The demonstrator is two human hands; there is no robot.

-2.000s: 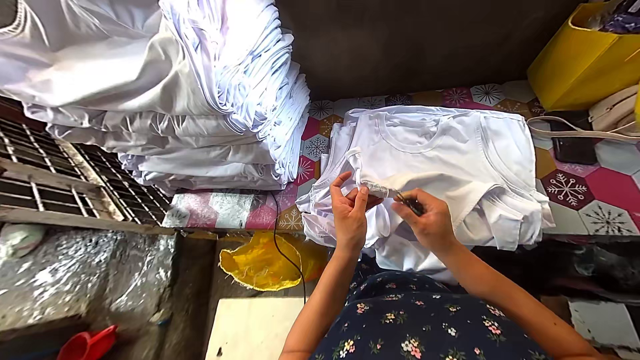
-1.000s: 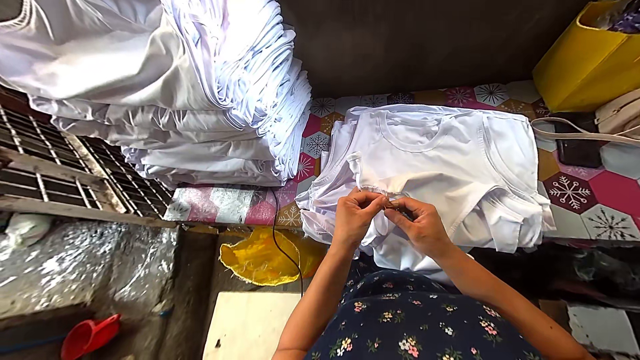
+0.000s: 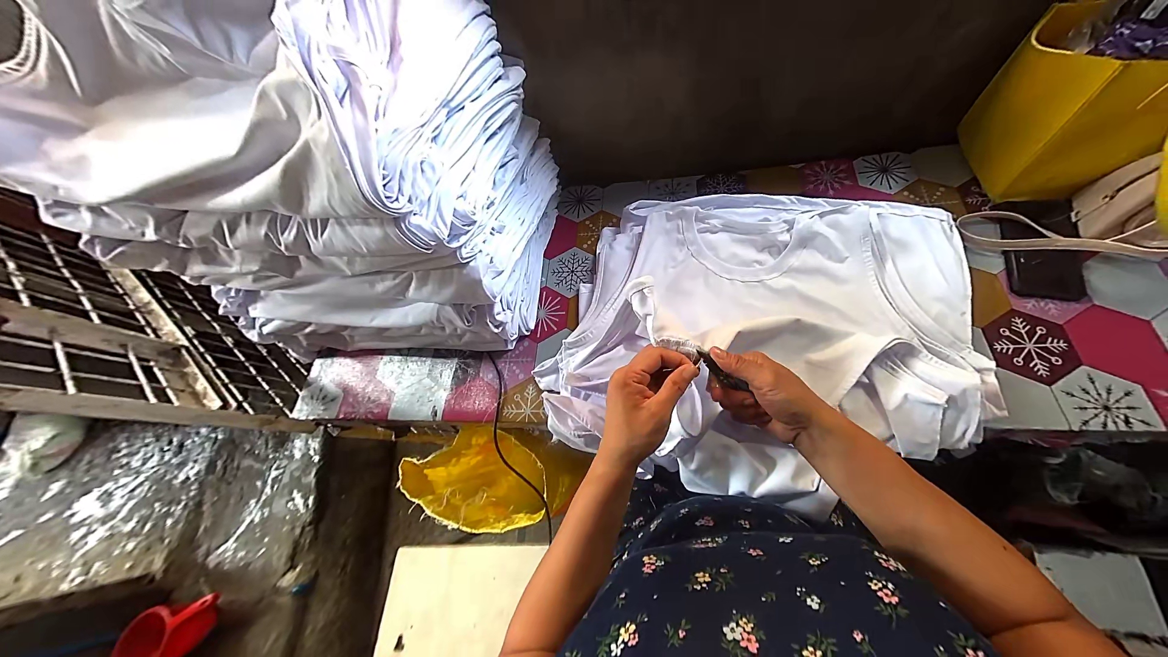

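Observation:
White sleeveless shirts point(image 3: 776, 265) lie in a flat pile in front of me, the top one with its neckline away from me. My left hand point(image 3: 643, 397) pinches the hemmed armhole edge of the top shirt between thumb and fingers. In my right hand point(image 3: 762, 392) is a small dark cutting tool point(image 3: 721, 372), probably thread snips, its tip against the edge beside my left fingertips. Whether its blades are apart is too small to tell.
A tall stack of folded white garments point(image 3: 392, 228) stands at the left. On the patterned tabletop point(image 3: 1031, 342) at right are a dark phone point(image 3: 1045, 260), a strapped bag point(image 3: 1118, 205) and a yellow container point(image 3: 1049, 114). A yellow sack point(image 3: 474, 484) and a black cord point(image 3: 520, 470) hang below.
My hands were close together at the shirt's edge one second ago; now my right hand sits slightly apart, with the dark tool plainly showing. My left fingers, spread two seconds ago, are now pinched together.

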